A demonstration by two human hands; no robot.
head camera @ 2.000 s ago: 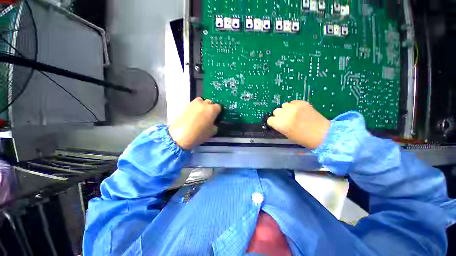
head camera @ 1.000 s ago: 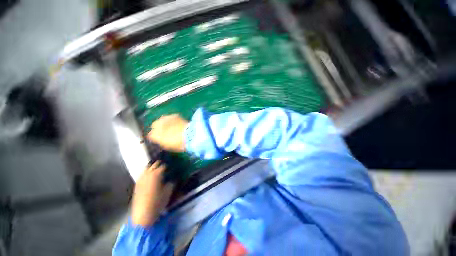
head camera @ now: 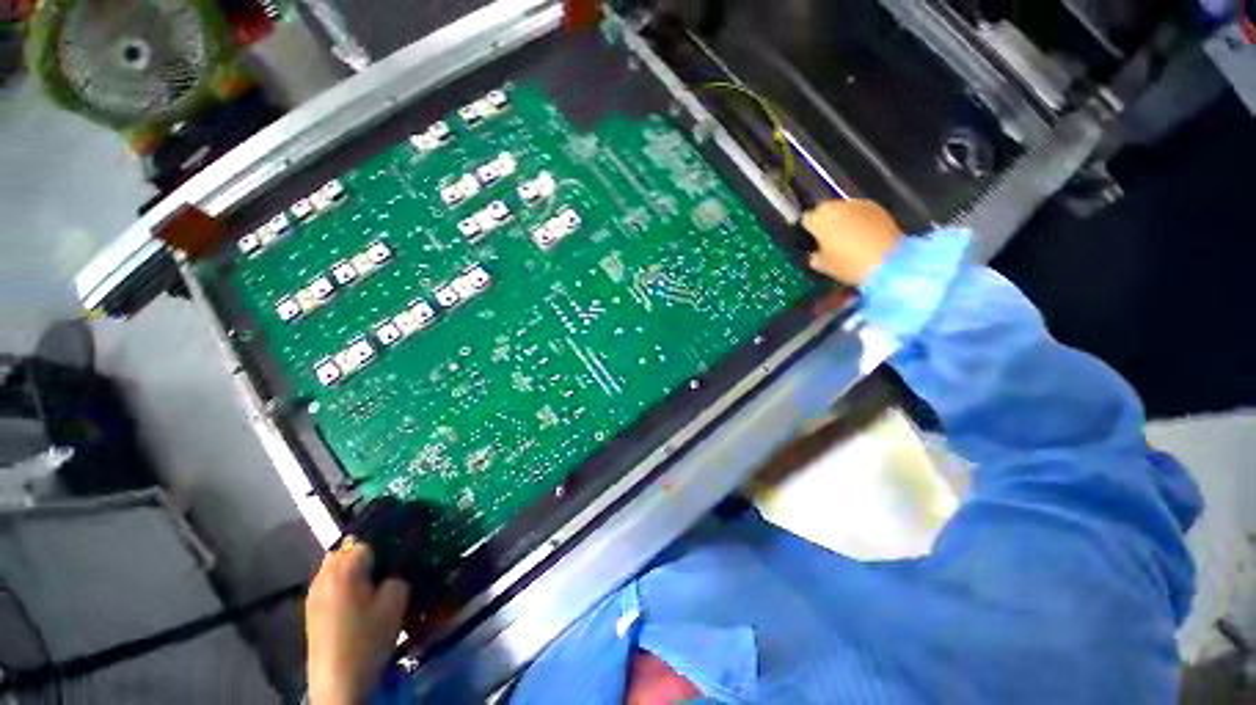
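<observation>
The green circuit board (head camera: pixel 537 372), flat side up with rows of white-silver pads, sits in a black carrier frame (head camera: pixel 606 461) that looks slanted in view. My left hand (head camera: pixel 351 613) is at the carrier's near left corner, its black-covered fingertips merging with the dark frame. My right hand (head camera: pixel 851 243) is curled over the carrier's right edge near the near right corner, its fingertips partly hidden. Both hands appear to hold the frame. Orange-brown blocks (head camera: pixel 190 230) sit at the frame's far corners.
Silver rails run along the carrier's near side (head camera: pixel 689 482) and far side (head camera: pixel 331 124). A green-rimmed fan (head camera: pixel 131 55) stands at the upper left. Dark line machinery with a yellow cable (head camera: pixel 780 131) lies to the right. A grey box (head camera: pixel 103 565) is at lower left.
The view has turned. Both hands were near the board's near edge, then close together at its near left corner. My right hand has moved to the right edge; my left hand stays at the left corner.
</observation>
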